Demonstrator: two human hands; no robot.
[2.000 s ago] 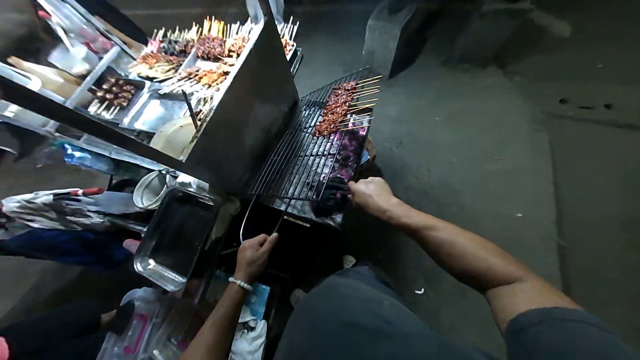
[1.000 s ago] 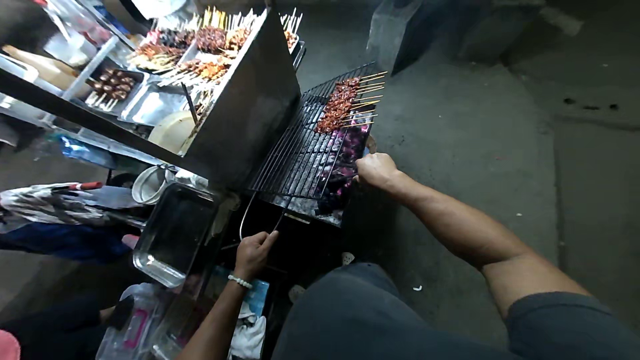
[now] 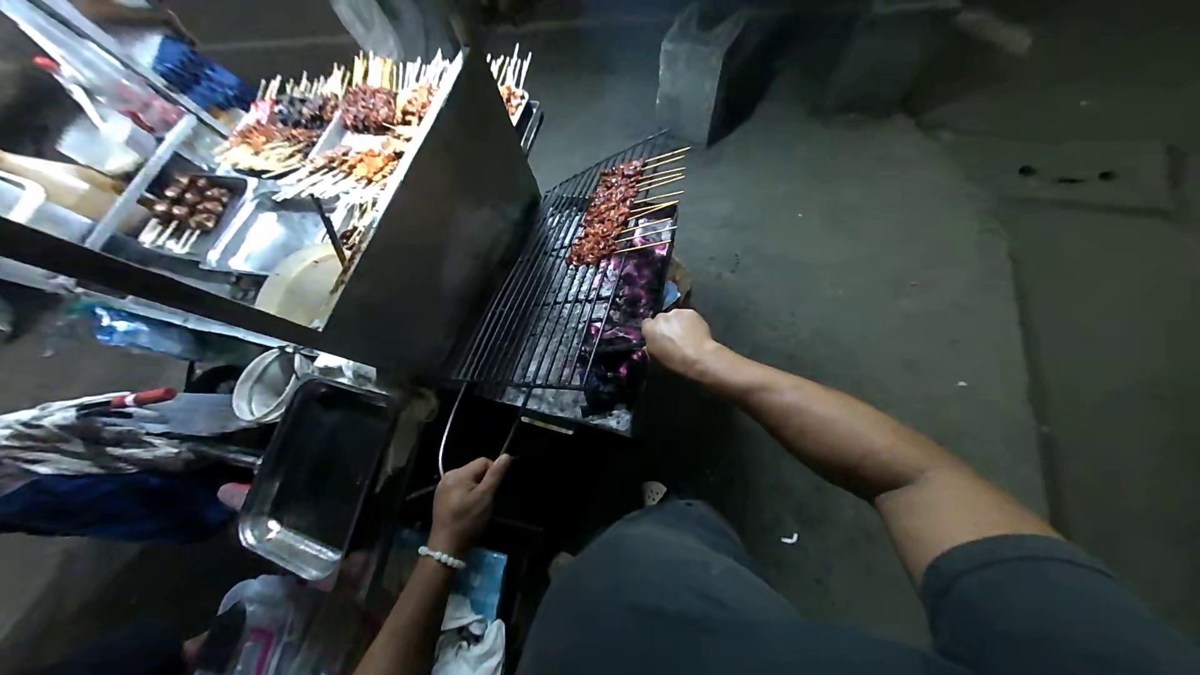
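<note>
My left hand (image 3: pixel 466 502), with a beaded bracelet at the wrist, grips the wire handle (image 3: pixel 515 433) of a grill grate (image 3: pixel 539 319). The grate lies tilted over a box of charcoal (image 3: pixel 637 281), some of it glowing purple. Several skewers of reddish meat (image 3: pixel 607 211) rest side by side on the grate's far part, their bare stick ends past its right edge. My right hand (image 3: pixel 680 339) is curled at the right edge of the coals; a dark thing lies against its fingers, but whether it is held cannot be made out.
A metal panel (image 3: pixel 459 206) stands left of the grate. Behind it, a cart holds trays of skewers (image 3: pixel 370 108) and a tray of round brown pieces on sticks (image 3: pixel 192 204). An empty metal tray (image 3: pixel 319 478) is at the left. Concrete blocks (image 3: pixel 689 80) stand on the floor beyond.
My right hand moved up along the coals' edge, then slightly back down and left. My left hand has stayed on the handle, and the skewers have kept their place on the grate.
</note>
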